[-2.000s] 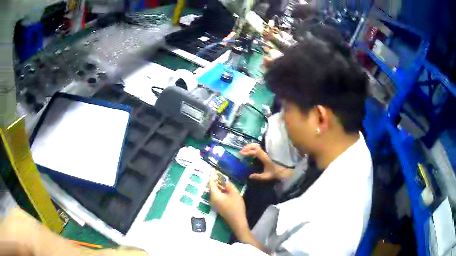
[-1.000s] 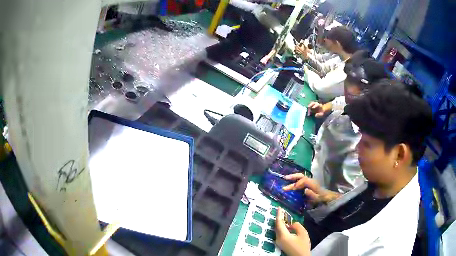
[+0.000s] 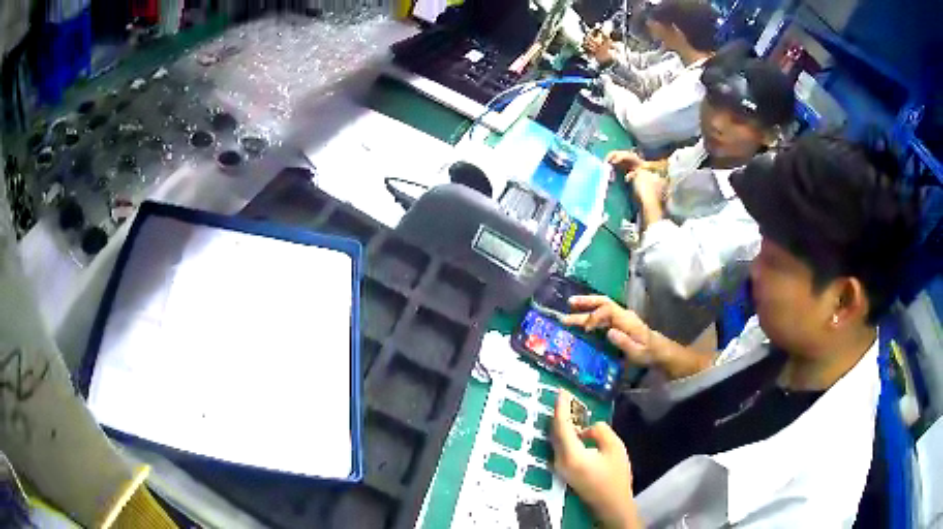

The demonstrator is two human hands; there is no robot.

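Neither my left hand nor my right hand is in the picture. Nearest in front of me, a blue-framed tray (image 3: 359, 362) with a white sheet inside lies on a black foam tray (image 3: 398, 434) with square pockets. A white gasket sheet (image 3: 479, 480) with rounded cut-outs lies on the green mat (image 3: 448, 465). A dark watch part (image 3: 534, 516) lies at its lower end, cut by the frame edge. A co-worker's one hand holds a small watch case (image 3: 579, 413); the other hand is over a lit smartphone (image 3: 567, 354).
A grey bench instrument (image 3: 455, 229) with a small display stands beyond the foam tray. A pale post (image 3: 62, 413) with yellow strips is at the lower left. Co-workers in pale smocks sit along the right. White papers (image 3: 383, 155) and a blue sheet (image 3: 569, 186) lie further back.
A blurred hand at the lower left two seconds ago is gone. The view has shifted; the pale post now fills less of the left side than a second ago. The phone screen looks brighter.
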